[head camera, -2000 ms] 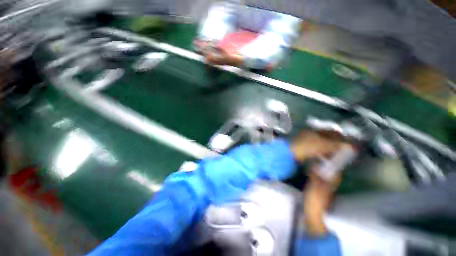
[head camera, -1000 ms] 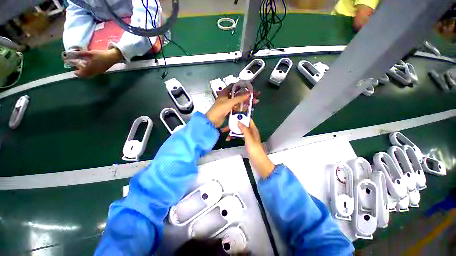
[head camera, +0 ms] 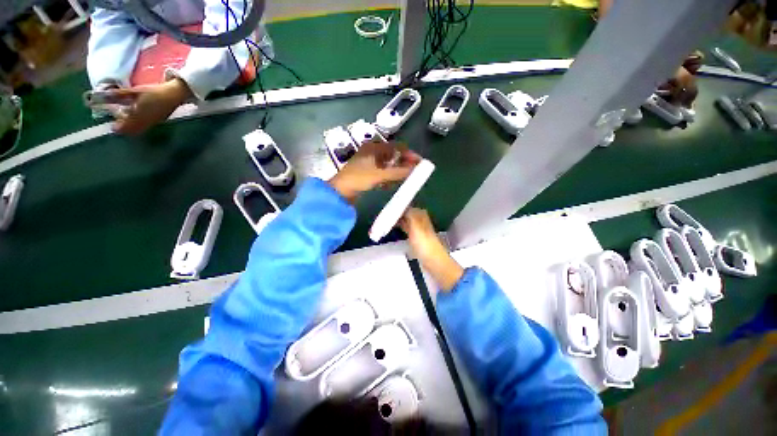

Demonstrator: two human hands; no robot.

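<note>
A white plastic housing [head camera: 402, 201] is held over the near edge of the dark green belt, turned so that its narrow side faces me. My left hand [head camera: 371, 169] grips its upper end, with the fingertips partly hidden. My right hand [head camera: 422, 239] is at its lower end, the fingers partly behind it. Several housings lie on the white sheet [head camera: 341, 285] close to my body, black dots showing on them.
Loose housings lie on the belt [head camera: 102, 213], beyond a pale rail [head camera: 111, 308]. Set-aside housings [head camera: 620, 336] stand in tight rows at the right. A slanting grey post [head camera: 588, 111] rises right of my hands. Black cables hang behind. Another person's hands [head camera: 153, 104] hold a part at the upper left.
The held housing has turned from showing its open slot and black dot to showing its narrow side, tilted to the right. Housings on the belt appear shifted left in the view.
</note>
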